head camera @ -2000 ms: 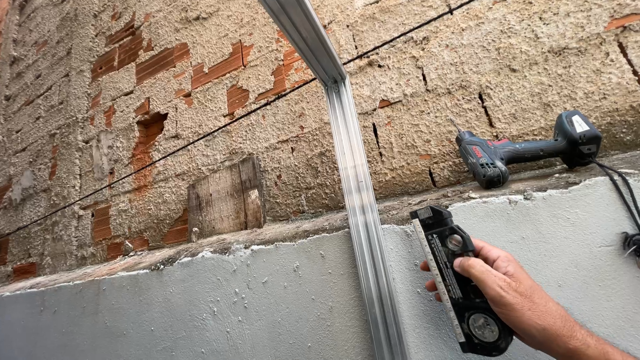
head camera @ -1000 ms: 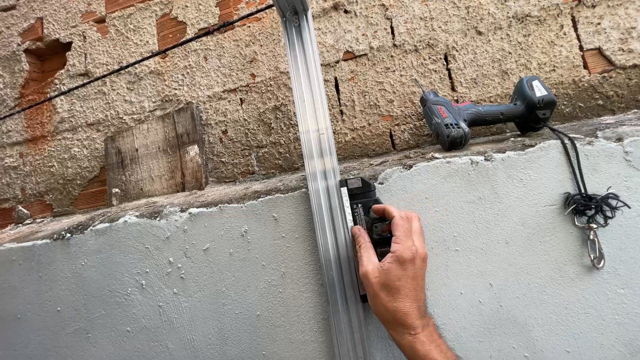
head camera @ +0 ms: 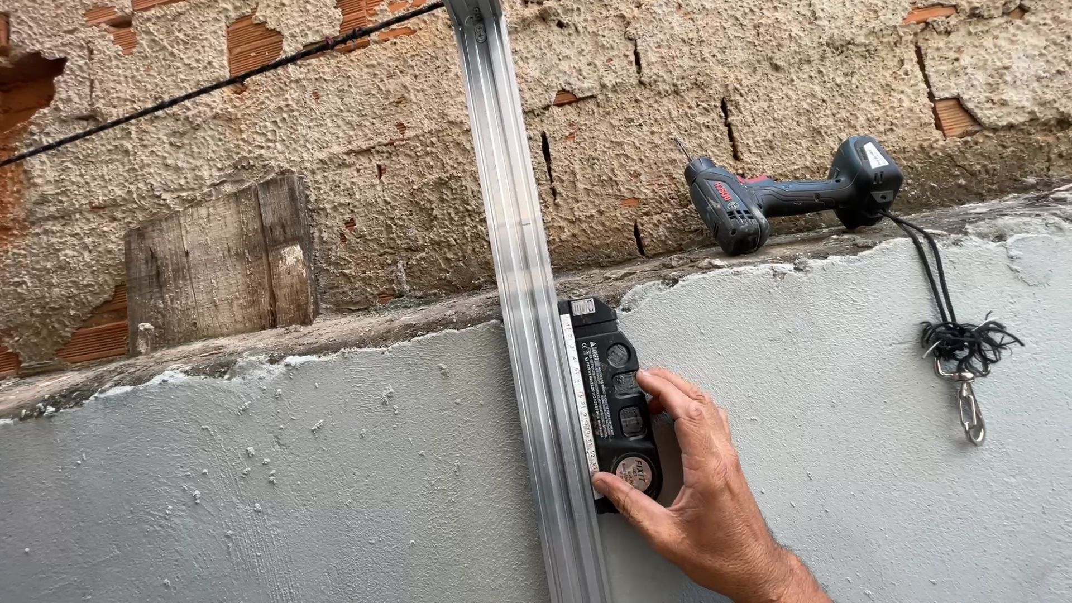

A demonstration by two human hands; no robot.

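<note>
My right hand [head camera: 712, 494] holds a black laser level [head camera: 615, 368] between thumb and fingers. The level has a ruler strip along its left edge, several round and square windows and a round disc near its lower end. Its long edge lies along the right side of a galvanized metal profile [head camera: 523, 276], which runs up the wall at a slight tilt. A dark Bosch cordless drill [head camera: 779, 197] with a thin bit lies on the wall ledge, up and to the right of my hand. My left hand is out of view.
A grey plastered wall [head camera: 251, 486] ends in a rough ledge [head camera: 402, 314]. Behind it stands a coarse wall with exposed brick, and a wooden board [head camera: 222, 264] leans there. A black cord [head camera: 209, 88] crosses at upper left. From the drill hangs a cord with a metal snap hook [head camera: 970, 410].
My right hand has brought the level leftward, from apart from the metal profile to against its side. The view has shifted closer to the profile. The drill has stayed on the ledge.
</note>
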